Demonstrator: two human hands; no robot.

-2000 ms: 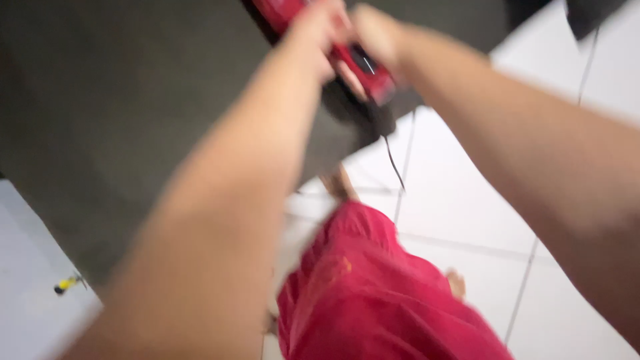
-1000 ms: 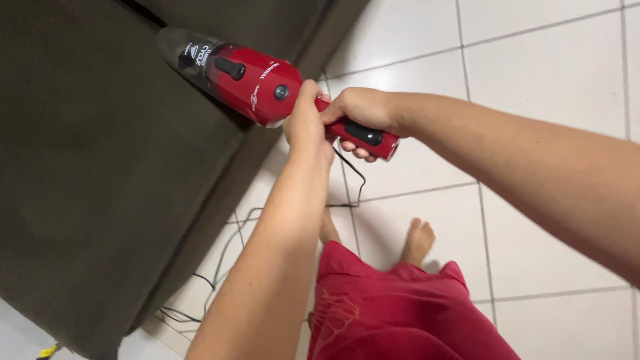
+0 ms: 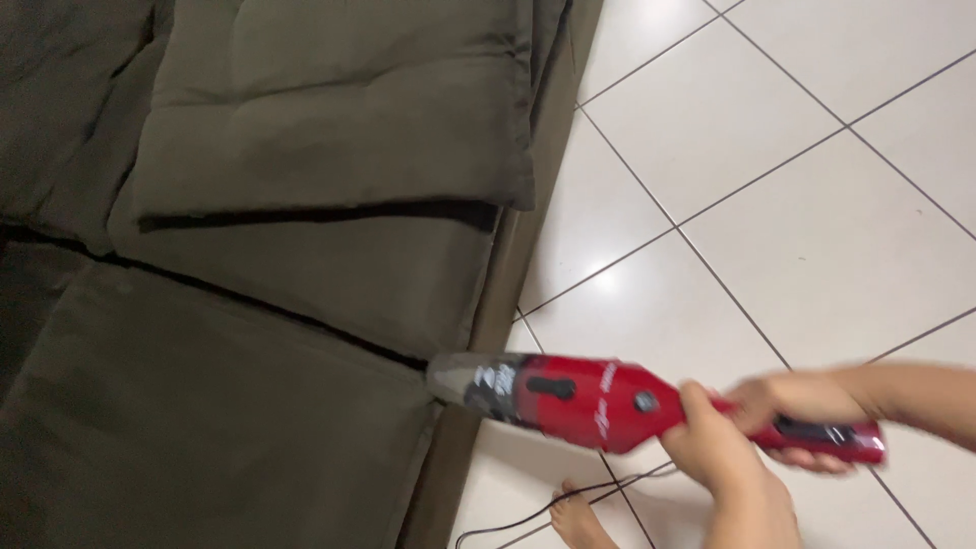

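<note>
Both my hands hold a red handheld vacuum cleaner [image 3: 595,404] with a clear, smoky nozzle section. My left hand [image 3: 709,442] grips the neck between the body and the handle. Behind it, my right hand [image 3: 793,415] is wrapped around the handle, fingers showing underneath. The nozzle tip lies at the front edge of a dark grey-green sofa [image 3: 229,404], where the gap between two seat cushions ends. Whether the tip touches the fabric is not clear.
A loose-looking cushion [image 3: 343,114] lies on the upper part of the sofa. White floor tiles [image 3: 747,290] stretch along the sofa's front. A black power cord [image 3: 526,522] runs over the floor beside a bare foot [image 3: 579,522].
The view has shifted, with more of the sofa and its cushions showing. The vacuum's nozzle is now at the end of the gap between cushions. Both hands still hold the vacuum.
</note>
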